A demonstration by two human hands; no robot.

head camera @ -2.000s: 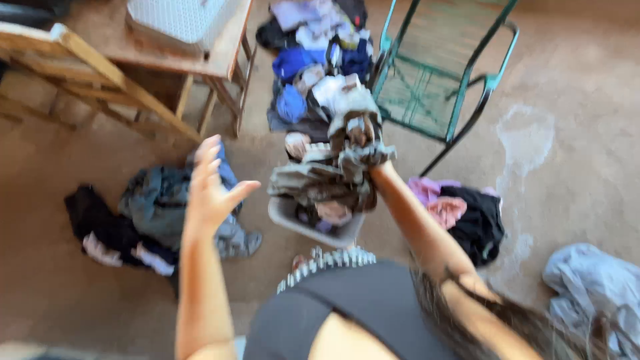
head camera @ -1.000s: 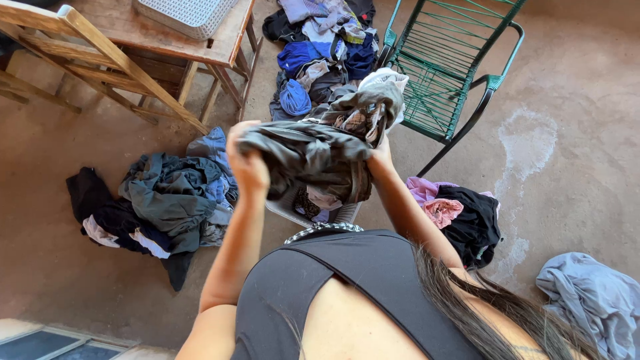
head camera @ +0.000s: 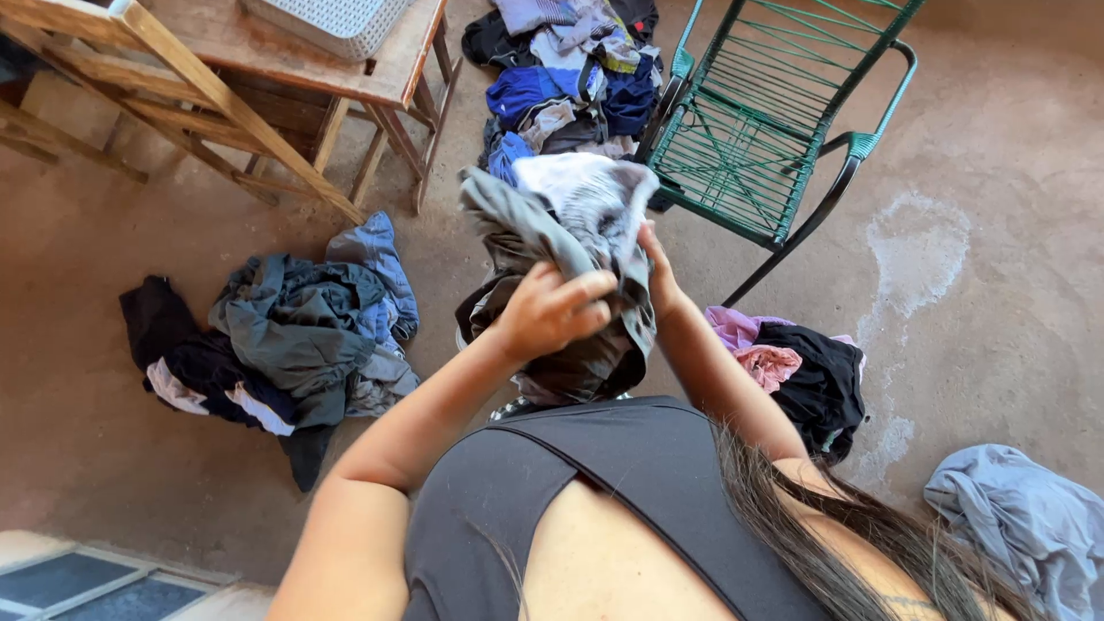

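Note:
Both of my hands are on an olive-grey garment held in front of my torso. My left hand grips its folds near the middle, fingers curled. At the garment's right side, my right hand holds its edge, partly hidden by the fabric. A white and grey patterned cloth is bunched together with it at the top; whether it is a separate piece I cannot tell. The held fabric hides most of what lies below it.
A mixed clothes heap lies ahead, beside a green corded chair. Left are a dark clothes pile, a wooden table with a grey plastic basket, and a wooden chair. Right lie a black-and-pink pile and a light-blue cloth.
My left hand, open and off the fabric two seconds ago, took hold of the olive-grey garment. Since one second ago, it has moved right, closer to my right hand, and the garment is bunched differently.

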